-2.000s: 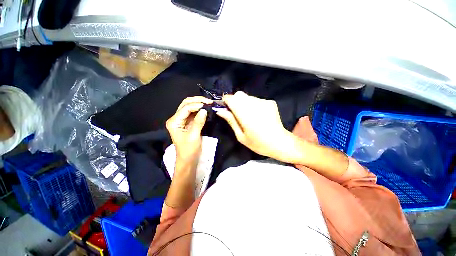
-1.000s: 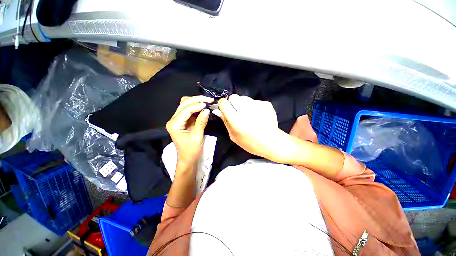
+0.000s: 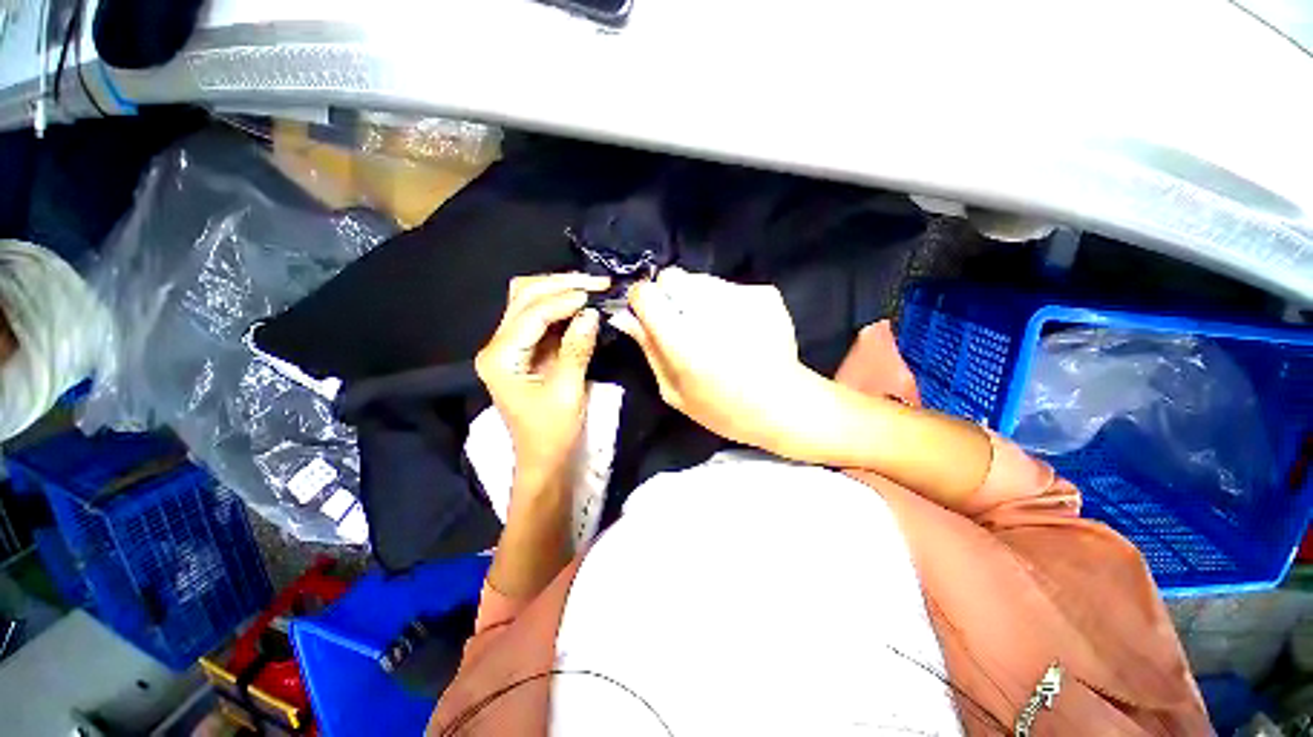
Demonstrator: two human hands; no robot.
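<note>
A large black garment (image 3: 418, 303) lies over the lap below the table edge. My left hand (image 3: 540, 346) pinches a small dark fold of it between thumb and fingertips. My right hand (image 3: 713, 346) pinches the same fold from the right, its fingertips close to the left ones. A pale, thin looped line, perhaps thread (image 3: 612, 259), lies on the cloth just above the fingertips. Any needle or small tool is too small or hidden to tell. A white cloth or paper piece (image 3: 494, 458) lies under my left forearm.
The white table (image 3: 806, 101) runs across the top, with a phone (image 3: 593, 7) at its edge. A clear plastic bag (image 3: 216, 274) lies left. A blue crate (image 3: 1030, 389) stands right; a blue bin (image 3: 339, 665) stands lower left.
The view has shifted slightly, and the phone shows less at the top. The pale looped line above the fingertips shows more clearly. Both hands stay at the fold with small finger movements.
</note>
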